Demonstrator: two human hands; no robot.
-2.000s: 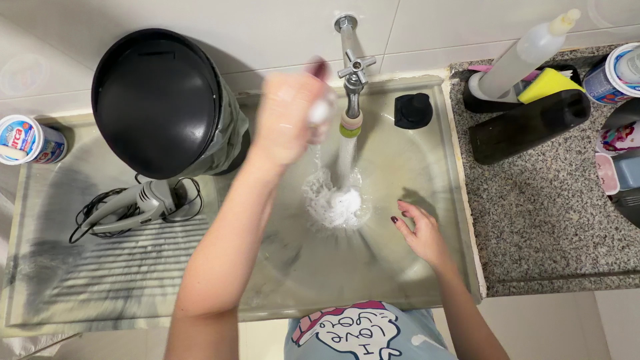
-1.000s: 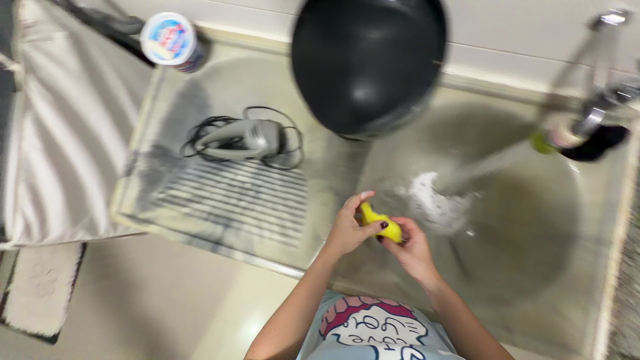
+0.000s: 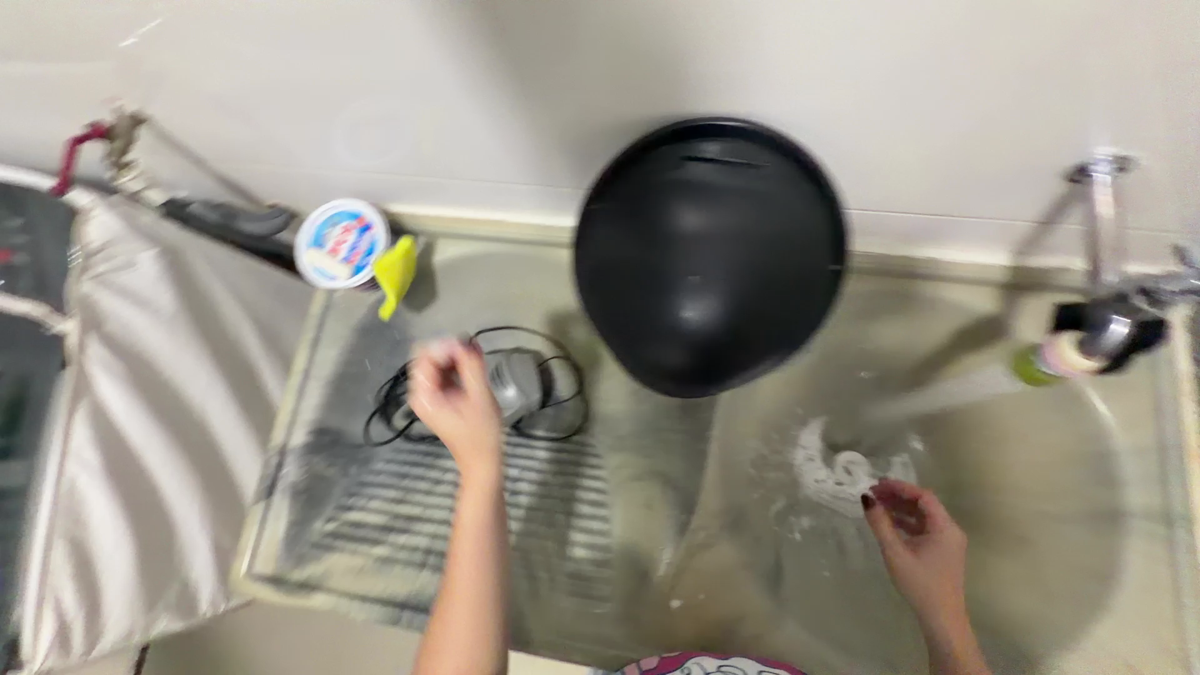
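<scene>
My left hand (image 3: pixel 455 398) is raised above the ribbed side of the sink, over a grey corded appliance (image 3: pixel 514 384), fingers curled; a blur hides whether anything is in them. A yellow cloth or sponge (image 3: pixel 396 274) shows at the edge of a white lidded tub (image 3: pixel 341 244), apart from my hand. My right hand (image 3: pixel 914 534) hovers over the basin beside white foam (image 3: pixel 848 469), fingers apart, holding nothing visible. Water runs into the basin from the faucet (image 3: pixel 1106 328), whose spout end is green and pinkish.
A black-lidded bin (image 3: pixel 710 258) stands at the back of the sink, between the ribbed side and the basin. A white fabric cover (image 3: pixel 159 403) adjoins the sink on the left. A red tap (image 3: pixel 82 155) is on the wall at upper left.
The yellow piece was between both hands a second ago and is now by the white tub. My hands have moved apart, the left one toward the grey appliance. The view has shifted left since the first frame.
</scene>
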